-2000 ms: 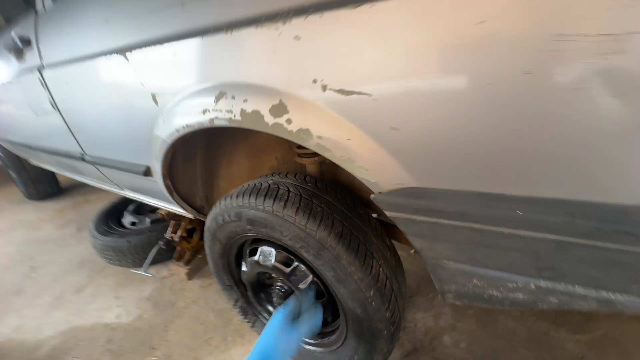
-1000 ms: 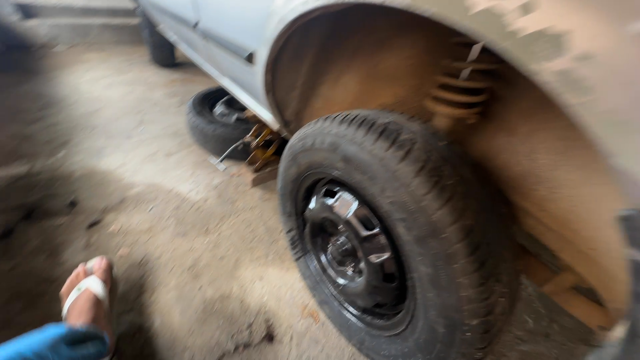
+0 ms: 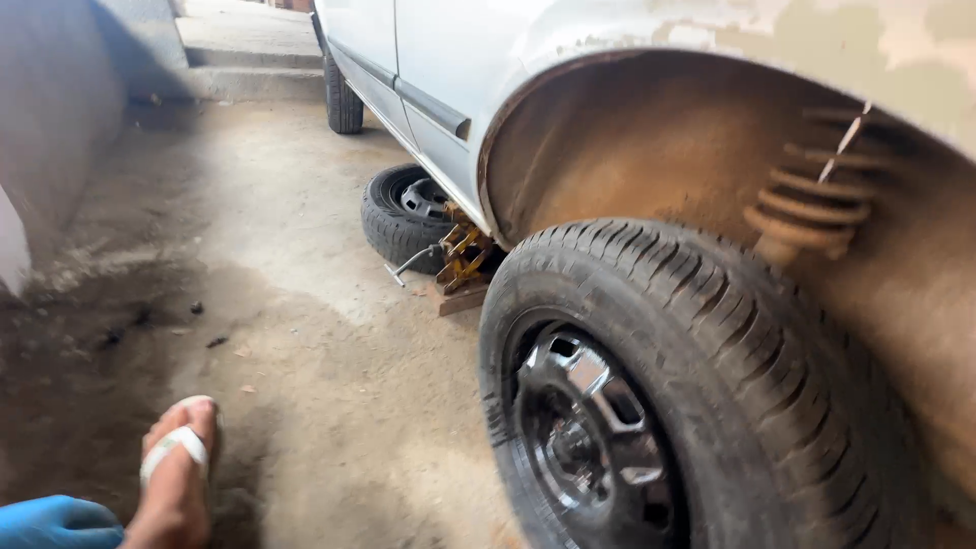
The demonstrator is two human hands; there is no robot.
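A blue-gloved hand, seemingly my left hand (image 3: 62, 523), shows at the bottom left corner beside my foot in a white flip-flop (image 3: 177, 465). Only part of the glove is in the frame, and its grip cannot be made out. My right hand is out of view. At the right, a tyre (image 3: 732, 366) on a glossy black steel rim (image 3: 591, 427) stands upright at the wheel arch (image 3: 648, 137) of a silver car. No hand touches it. A rusty coil spring (image 3: 812, 206) shows inside the arch.
A yellow scissor jack (image 3: 463, 255) with a crank handle (image 3: 404, 268) stands on a wooden block (image 3: 461, 299) under the sill. Another wheel (image 3: 404, 221) lies flat behind it. Farther off are the car's other wheel (image 3: 343, 95) and a concrete step (image 3: 255, 82).
Two seconds ago a blue-gloved hand was in front of the black rim; now a gloved hand is at the bottom left, away from the wheel. The view has swung left and down.
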